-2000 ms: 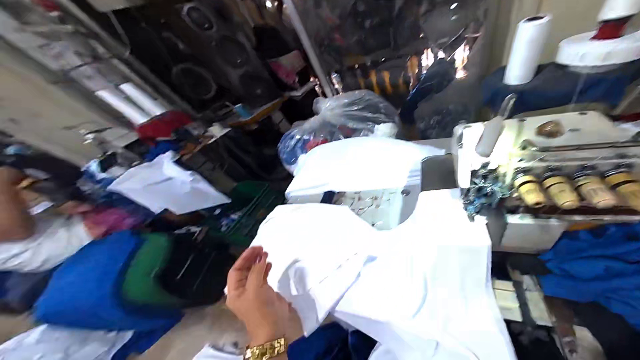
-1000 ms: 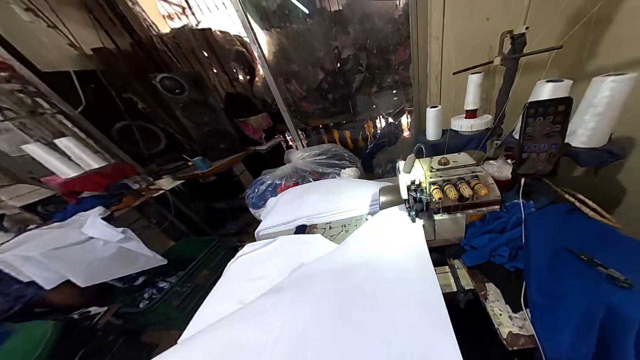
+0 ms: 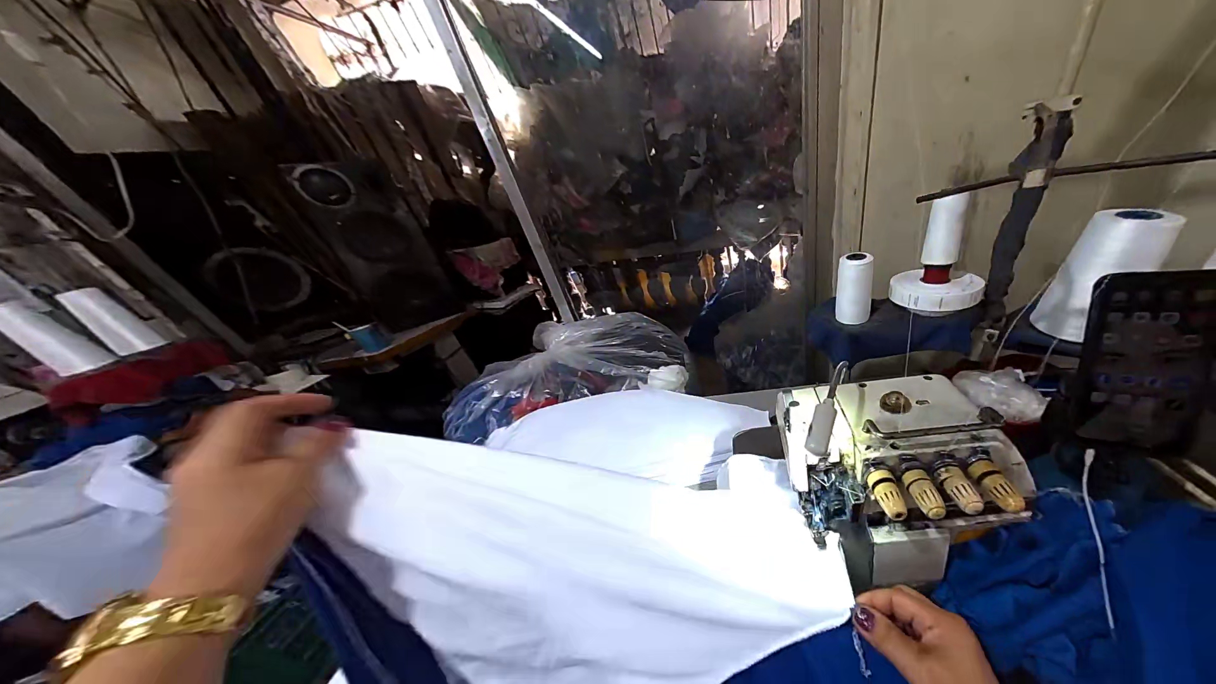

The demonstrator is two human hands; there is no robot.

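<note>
White fabric (image 3: 589,551) stretches between my two hands, in front of an overlock sewing machine (image 3: 902,456). My left hand (image 3: 252,475), a gold bracelet at its wrist, is slightly blurred and grips the fabric's upper left corner. At the lower right, my right hand (image 3: 917,627) pinches the fabric's right corner between thumb and finger, just below the machine's needle area. A short thread tail hangs by those fingertips. The fabric's right edge lies beside the presser foot; whether it is under the foot I cannot tell. More white fabric (image 3: 627,432) lies behind, left of the machine.
A clear plastic bag (image 3: 579,366) of cloth sits behind the white fabric. Thread cones (image 3: 1107,271) stand at the back right, near a phone or tablet (image 3: 1145,361). Blue cloth (image 3: 1054,570) lies right of the machine. Further white cloth (image 3: 81,532) is at the left.
Both hands are now in view holding the fabric; one second ago neither was plainly visible. The white fabric has spread out to the left from the machine. The view has moved nearer to the machine.
</note>
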